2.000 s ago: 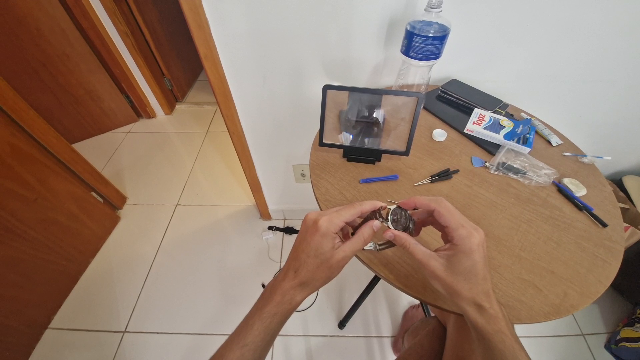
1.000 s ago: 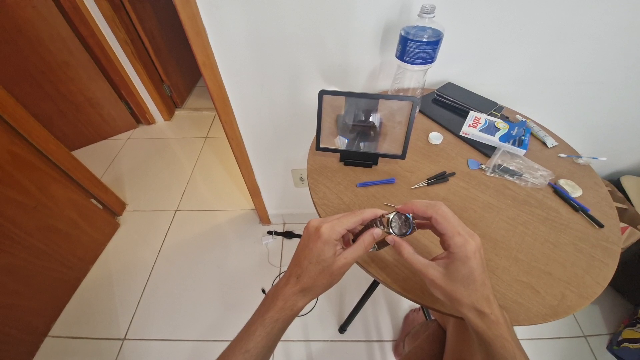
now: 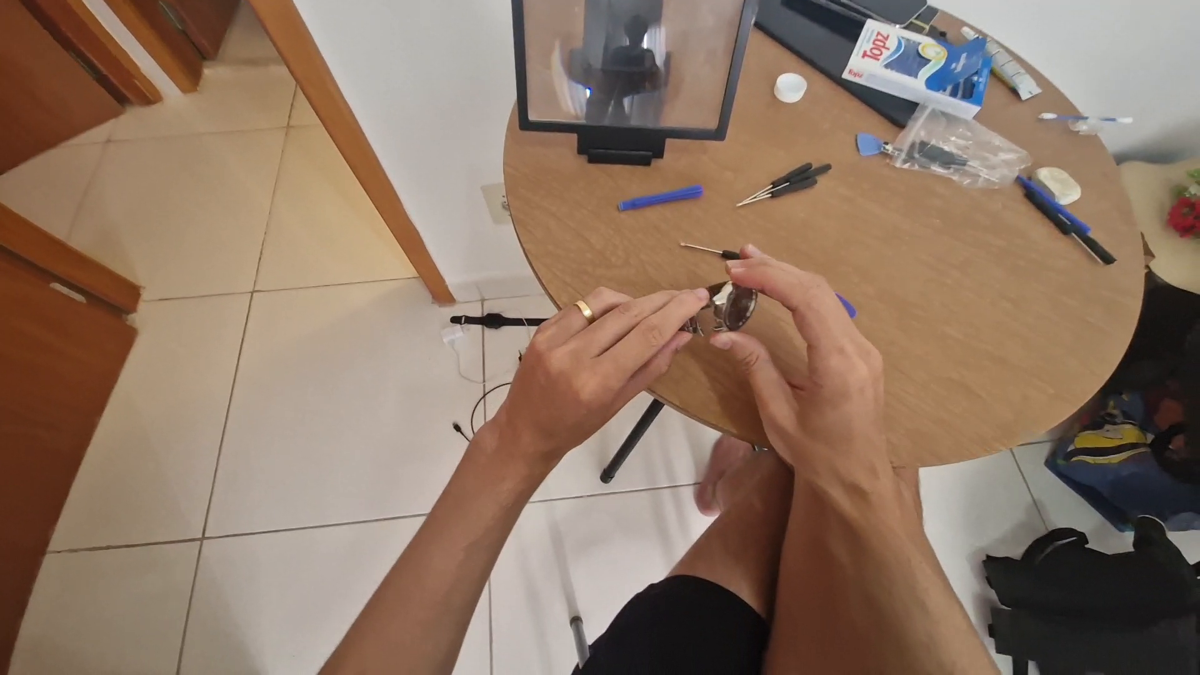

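Note:
A metal wristwatch (image 3: 739,307) is held on edge between my two hands, above the near left part of the round wooden table (image 3: 937,375). My left hand (image 3: 600,361), with a gold ring on one finger, grips the watch at its bracelet side. The thumb and fingertips of my right hand (image 3: 806,347) are at the case, above and below it. Just past my right fingertips lies a small screwdriver (image 3: 710,250) with a black handle. A blue item (image 3: 847,305) shows partly from behind my right hand.
A framed magnifier screen (image 3: 633,70) stands at the back left. Beyond my hands lie a blue pry tool (image 3: 661,198), small screwdrivers (image 3: 787,183), a white cap (image 3: 790,87), a clear plastic bag (image 3: 966,150) and a Topz box (image 3: 914,66). A black smartwatch (image 3: 494,321) is at lower left.
The watch has turned from face-up to on edge between my hands. My left fingers now reach over its bracelet. The view has tilted downward.

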